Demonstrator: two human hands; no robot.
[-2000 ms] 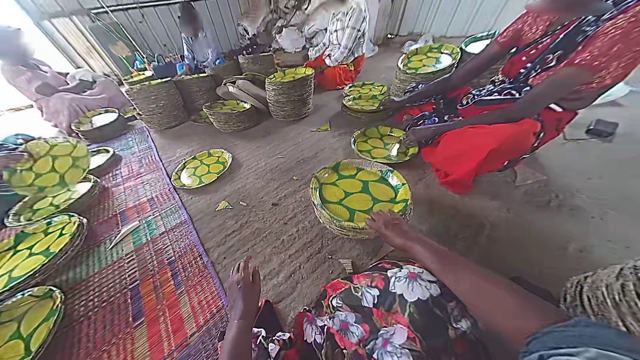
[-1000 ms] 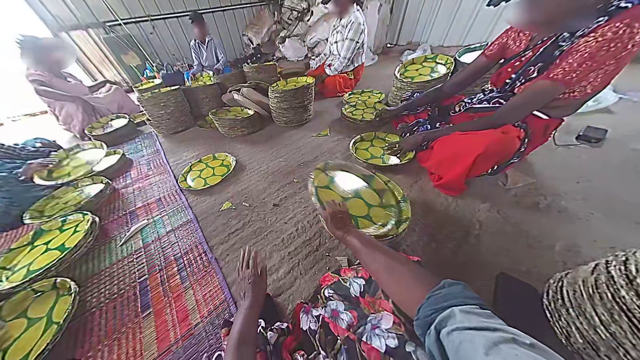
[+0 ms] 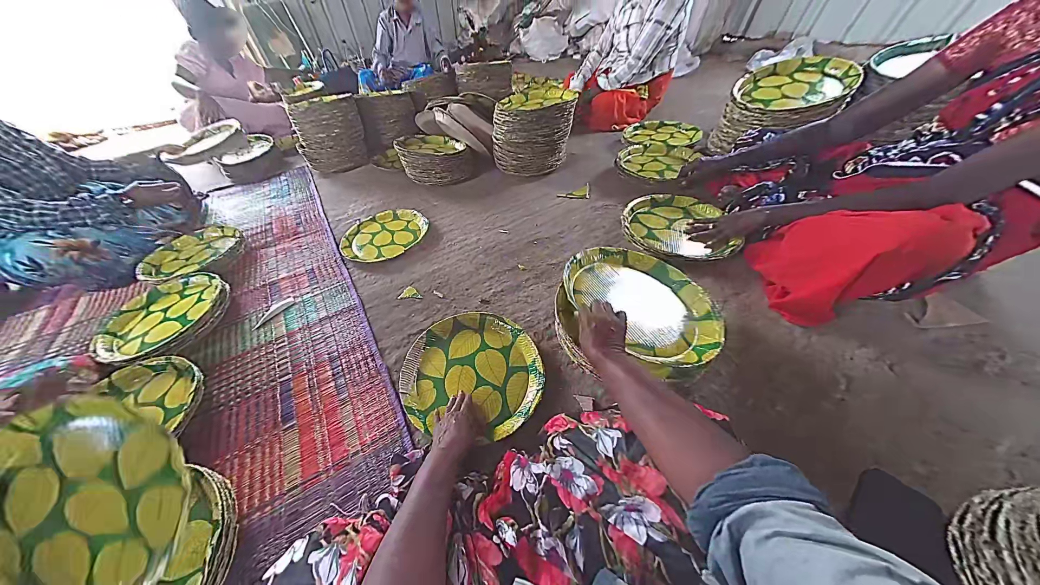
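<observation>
A round plate with a green and yellow leaf pattern (image 3: 467, 357) lies on the ground before me, left of a stack of like plates. My left hand (image 3: 457, 422) rests on its near edge, fingers pointing away from me. On the stack, the top plate (image 3: 650, 305) is tilted and shines with glare. My right hand (image 3: 603, 325) is at that plate's left rim, fingers curled over it; the thumb is hard to make out.
A woven mat (image 3: 301, 349) runs along the left with several plate stacks (image 3: 166, 313) on and beside it. A co-worker in red (image 3: 861, 252) sits at right, hands at another plate stack (image 3: 674, 219). Tall stacks (image 3: 532, 134) stand behind. A coiled stack (image 3: 995, 536) is at lower right.
A leaf-patterned plate now lies under my left hand, where bare ground showed before. My right hand has stayed at the stack, and its top plate is now tilted.
</observation>
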